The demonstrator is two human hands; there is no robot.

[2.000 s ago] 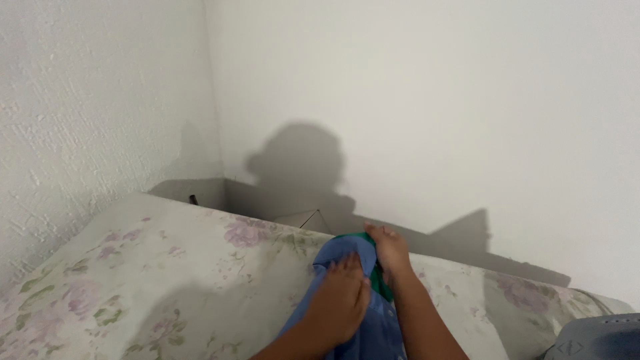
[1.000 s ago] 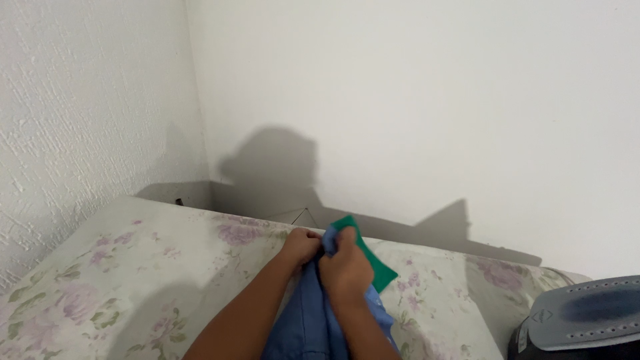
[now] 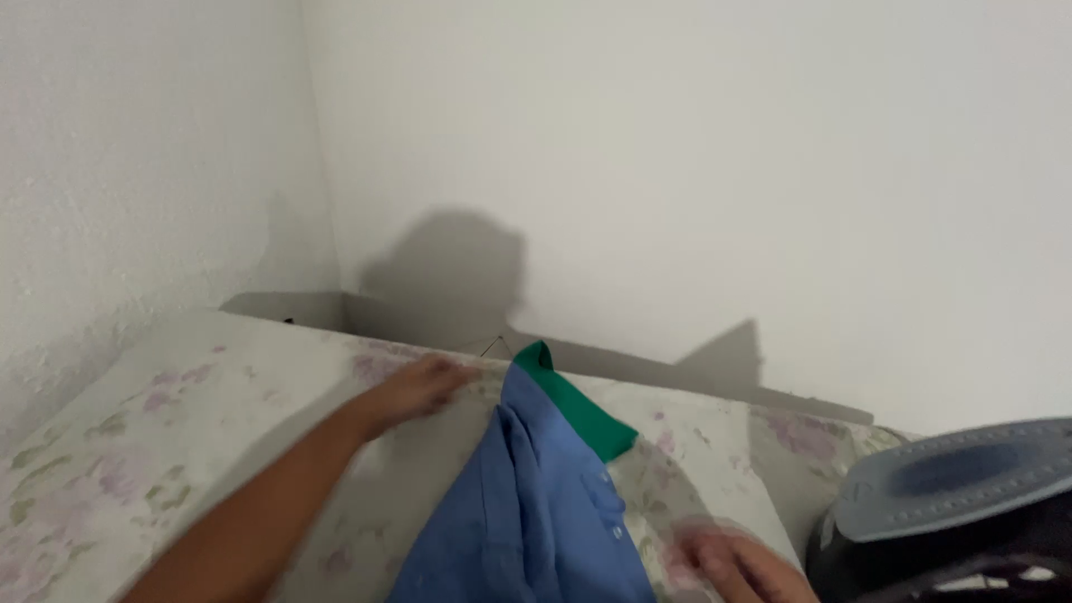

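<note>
A blue garment (image 3: pixel 536 502) with a green collar (image 3: pixel 586 410) lies on a floral-print cloth cover (image 3: pixel 193 419), its collar end near the cover's far edge. Small light buttons or snaps show on its right side. My left hand (image 3: pixel 423 387) is off the garment, to the left of the collar, fingers partly curled and blurred. To the garment's right, low in the view, my right hand (image 3: pixel 729 561) is blurred too, apart from the cloth, and its fingers are partly cut off by the frame.
At the right edge a clothes iron (image 3: pixel 963 477) stands with its grey, holed soleplate facing up toward me. A textured white wall (image 3: pixel 151 167) rises on the left and a plain white wall (image 3: pixel 670 167) behind, with a gap beyond the cover's far edge.
Both hands held the blue garment near its collar a second ago. They have let go and moved apart, left hand to the left, right hand down and right. The green collar lies more exposed.
</note>
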